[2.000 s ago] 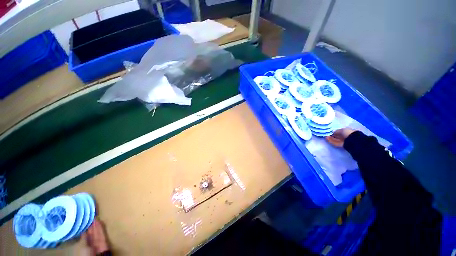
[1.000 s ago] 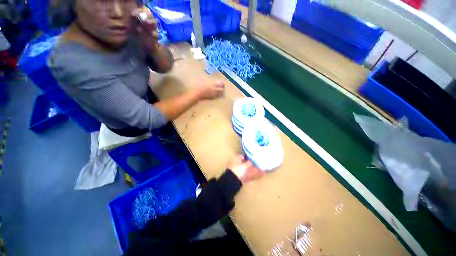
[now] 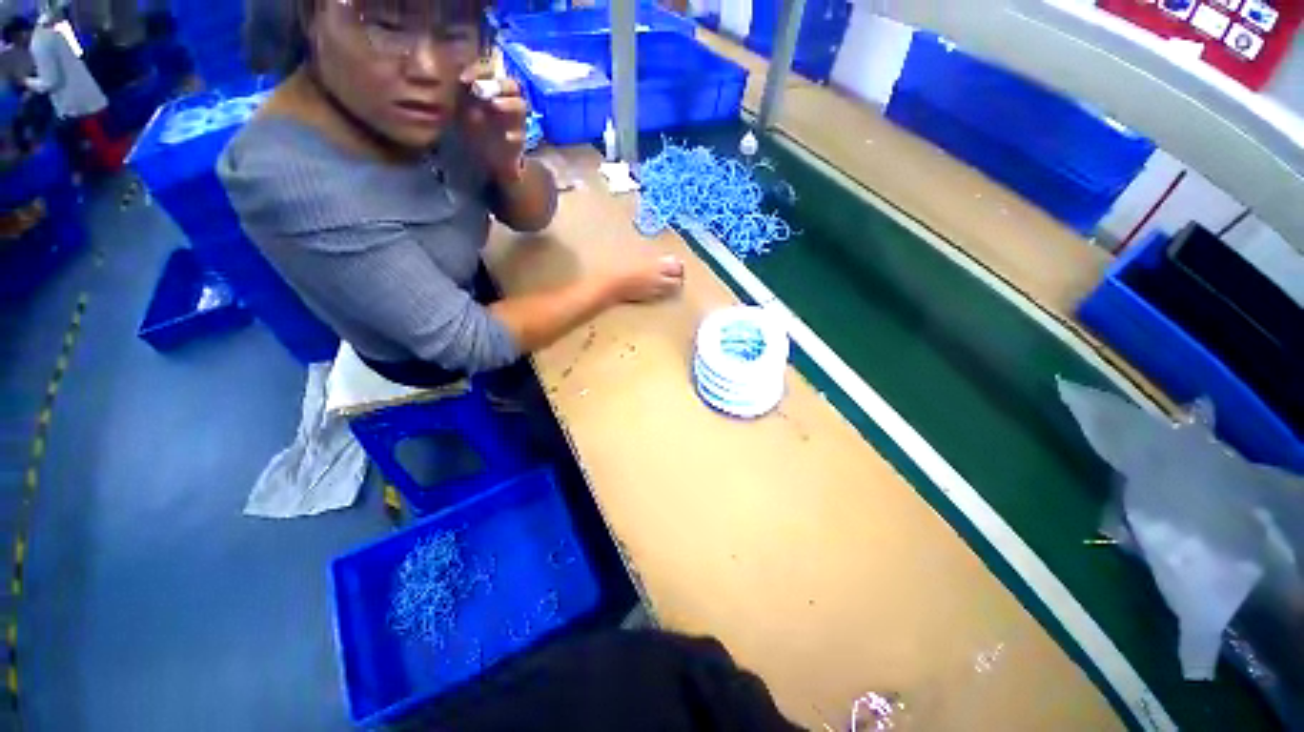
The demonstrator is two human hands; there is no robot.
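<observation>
A stack of white reels (image 3: 741,362) stands on the tan cardboard-covered bench (image 3: 744,529), near the white edge rail. Pale-blue strands show in the open centre of the top reel. Neither of my hands is in the picture. Only a dark sleeve shows at the bottom edge, and the hand belonging to it cannot be seen. No hand touches the stack.
A person (image 3: 372,215) in a grey top sits beyond the stack, one hand on the bench. Pale-blue cord pieces (image 3: 711,193) lie heaped at the green belt (image 3: 915,315). A floor bin (image 3: 472,594) holds more. A plastic bag (image 3: 1194,501) lies at right.
The view has swung left from the tote. Of two reel stacks by my hand one second ago, one remains on the bench. My hand has left the picture.
</observation>
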